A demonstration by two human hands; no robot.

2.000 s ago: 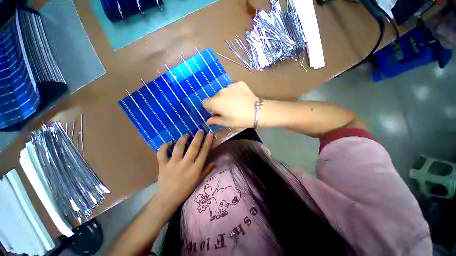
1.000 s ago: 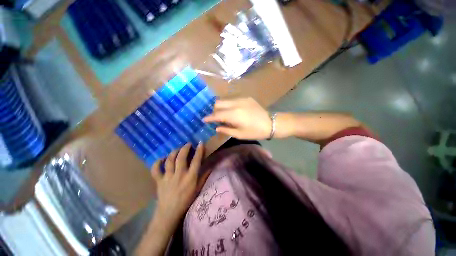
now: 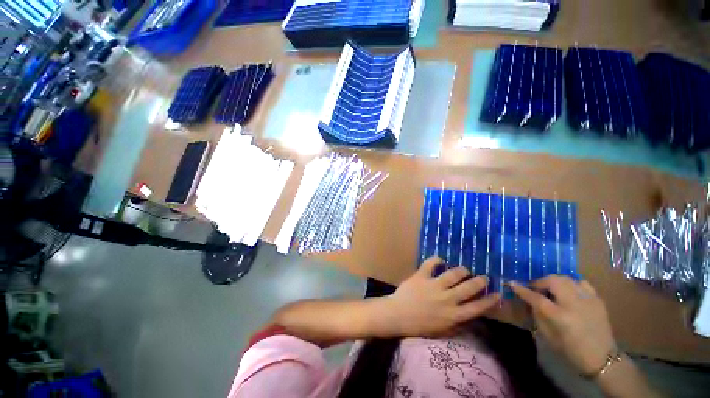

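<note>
The bright blue cell string [image 3: 498, 229] lies flat on the brown tabletop, with pale parallel lines and short ribbon ends past its far edge. My left hand [image 3: 444, 301] rests at its near left edge, fingers spread on the cells. My right hand [image 3: 572, 315] is at the near right edge, with fingertips on the string close to my left fingertips. I see no tool in either hand. Whether the right fingers pinch a ribbon is too small to tell.
Ribbon slivers [image 3: 662, 245] lie at the right. Longer silver strands [image 3: 331, 206], white strips [image 3: 243, 186] and a black smartphone [image 3: 187, 172] lie left. Beyond are the finished cell stack [image 3: 367, 93] and dark cell stacks [image 3: 523, 84]. A black fan [image 3: 35, 210] stands far left.
The view has swung left, showing more of the bench's left end. Both hands remain at the string's near edge; the right fingertips are now closer to the left hand.
</note>
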